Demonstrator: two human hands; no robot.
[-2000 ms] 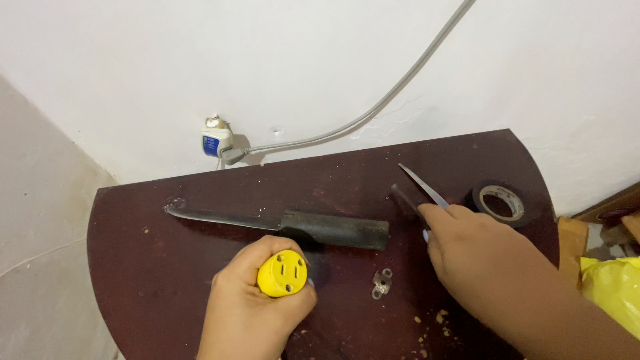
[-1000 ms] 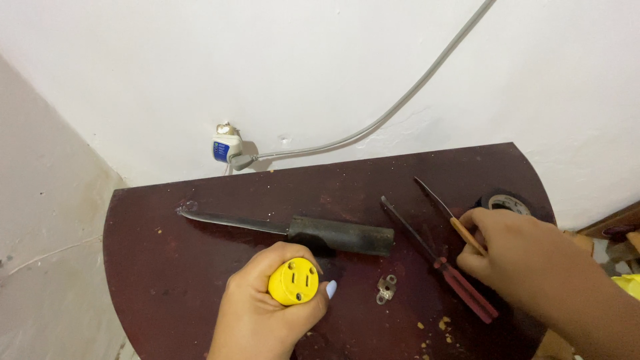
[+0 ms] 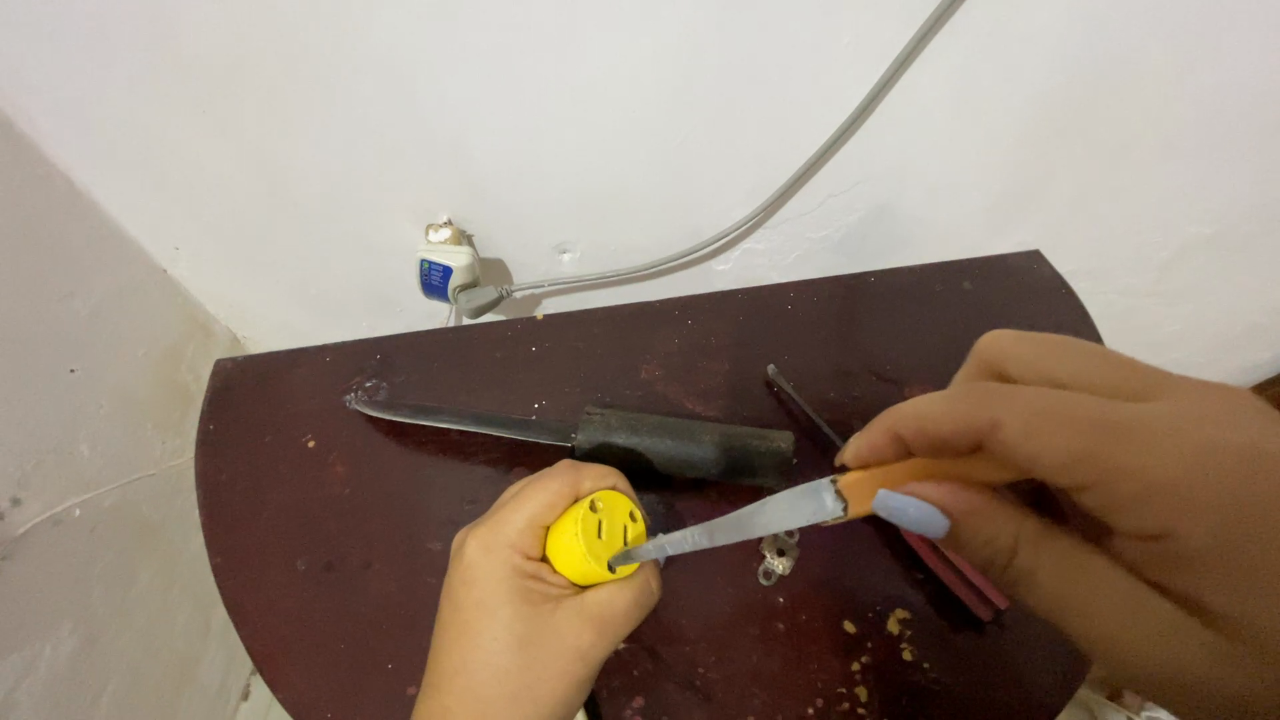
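My left hand (image 3: 550, 590) grips a yellow electrical connector (image 3: 580, 540), its slotted face turned up toward me. My right hand (image 3: 1040, 490) holds a small knife by its orange handle (image 3: 900, 480); the tip of its metal blade (image 3: 740, 520) meets the lower edge of the connector's face, at a dark hole. Under and beside my right hand lies a screwdriver (image 3: 800, 400) with a red handle (image 3: 955, 575), partly covered. A small metal clamp piece (image 3: 778, 556) rests right of the connector. Behind my left hand lies a larger knife with a dark handle (image 3: 685, 445).
The dark red table (image 3: 300, 520) has a curved edge and stands against a white wall. A white and blue adapter (image 3: 447, 275) is plugged in at the wall, with a grey cable (image 3: 740, 225) running up right. Crumbs (image 3: 895, 625) lie near the table's front.
My right hand has moved left with the orange-handled knife, bringing its blade to the connector. The red-handled screwdriver, in my right hand's area two seconds ago, now lies on the table.
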